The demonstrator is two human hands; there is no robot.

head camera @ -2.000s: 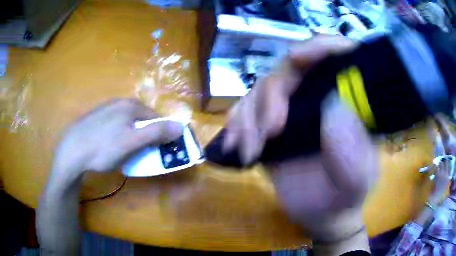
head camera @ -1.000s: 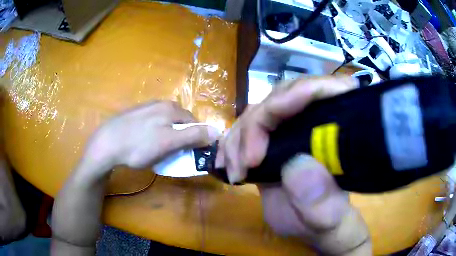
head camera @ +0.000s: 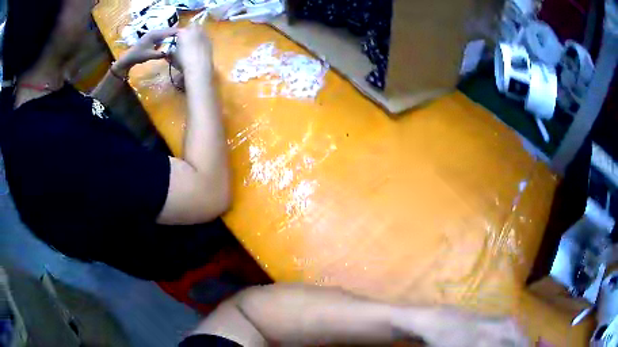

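Note:
My left hand [head camera: 474, 327] is blurred at the bottom edge, right of centre, low over the orange-yellow bench [head camera: 406, 203]. My forearm reaches in from the lower left. The fingers are smeared and partly cut off, so I cannot tell whether they hold anything. My right hand, the black screwdriver and the white housing with the black square are not in view.
A worker in a black shirt [head camera: 88, 176] sits at left, hands on a small part. A pile of small white parts [head camera: 281, 71] lies near them. A brown carton [head camera: 430, 54] with black parts stands at the back. White units [head camera: 525, 78] lie beyond it.
The view has swung to the left, bringing in the neighbouring worker and carton. The screwdriver, my right hand and the housing have left the picture. My left hand now shows at the bottom edge.

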